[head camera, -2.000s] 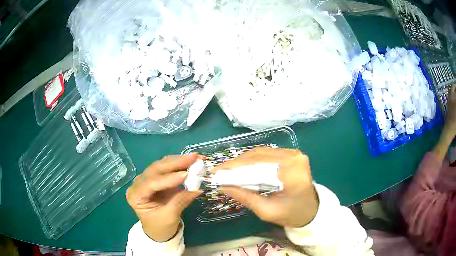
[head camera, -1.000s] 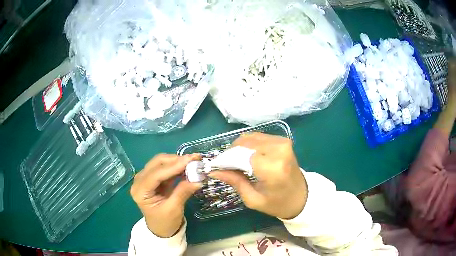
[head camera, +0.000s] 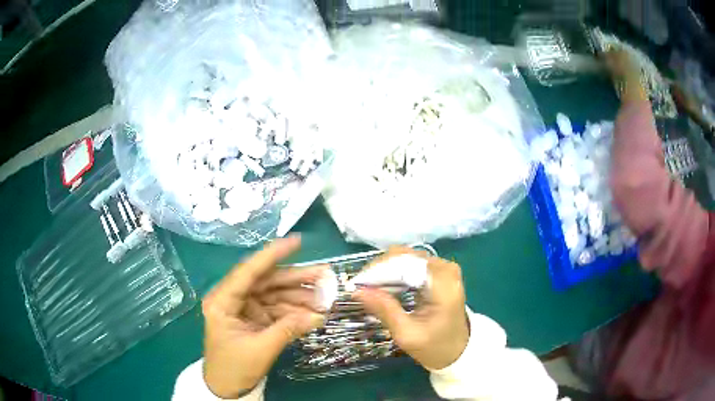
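My left hand [head camera: 255, 317] has a white plastic cap [head camera: 326, 289] at its fingertips, with the index finger raised and blurred. My right hand [head camera: 427, 313] holds a long white piece [head camera: 394, 272], its narrow end close to the cap. A small pale bit shows between the two; whether they touch is not clear. Both hands are over the clear shaft tray [head camera: 325, 374], which is full of loose thin metal shafts [head camera: 345, 338]. The slotted blister tray [head camera: 102, 301] lies at the left with a few finished assemblies [head camera: 123, 222] at its top.
The left parts bag [head camera: 157, 117] holds white pieces. The right parts bag [head camera: 462, 172] holds slender parts. The blue parts bin [head camera: 560, 254] is at the right, where a neighbour's pink sleeve [head camera: 639, 168] reaches across it. A red-bordered label card [head camera: 77, 162] lies at far left.
My left index finger has lifted away from the cap. The neighbour's arm has reached forward over the blue bin. The bin and the shaft tray sit lower in the view.
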